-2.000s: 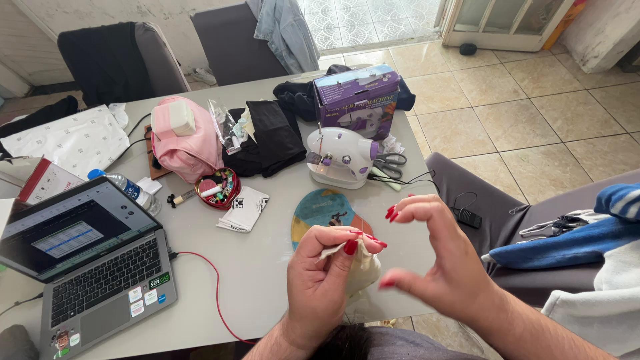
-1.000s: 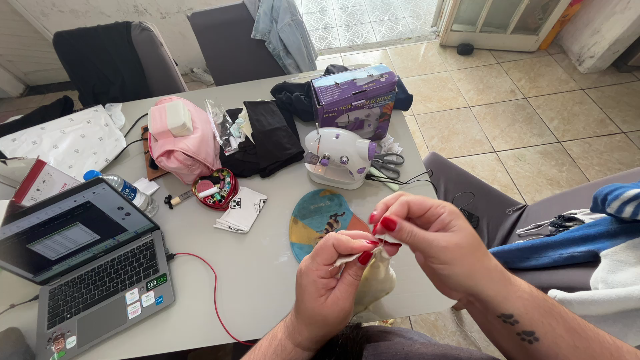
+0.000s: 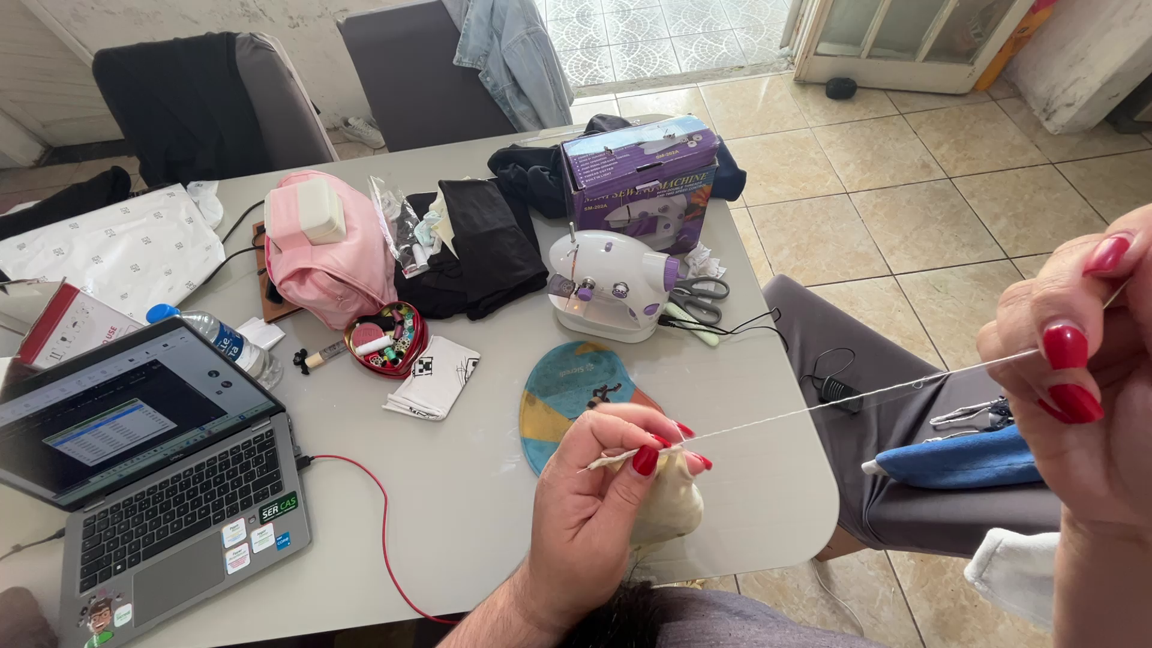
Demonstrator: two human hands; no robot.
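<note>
My left hand (image 3: 598,504) pinches the gathered edge of a cream fabric piece (image 3: 670,504), which hangs below the fingertips over the table's front edge. From that pinch a white thread (image 3: 837,400) runs taut, up and rightward, with a small loop along it. At the right edge of the view, my right hand (image 3: 1075,360) holds the thread's other end between its fingers; whether a needle is there cannot be seen. Behind my left hand lies a round blue and yellow mouse pad (image 3: 549,396). Beyond it stands a white and purple mini sewing machine (image 3: 607,288).
An open laptop (image 3: 171,504) with a red cable (image 3: 382,504) is at left. Farther back are a heart-shaped tin of sewing supplies (image 3: 387,340), a pink bag (image 3: 324,261), black cloth (image 3: 490,243), grey scissors (image 3: 702,297) and the machine's box (image 3: 639,184). A chair seat (image 3: 900,450) adjoins the right side.
My right hand, close to my left one a second ago, has moved away to the right, and the thread now stretches between them. My left hand keeps its pinch on the fabric.
</note>
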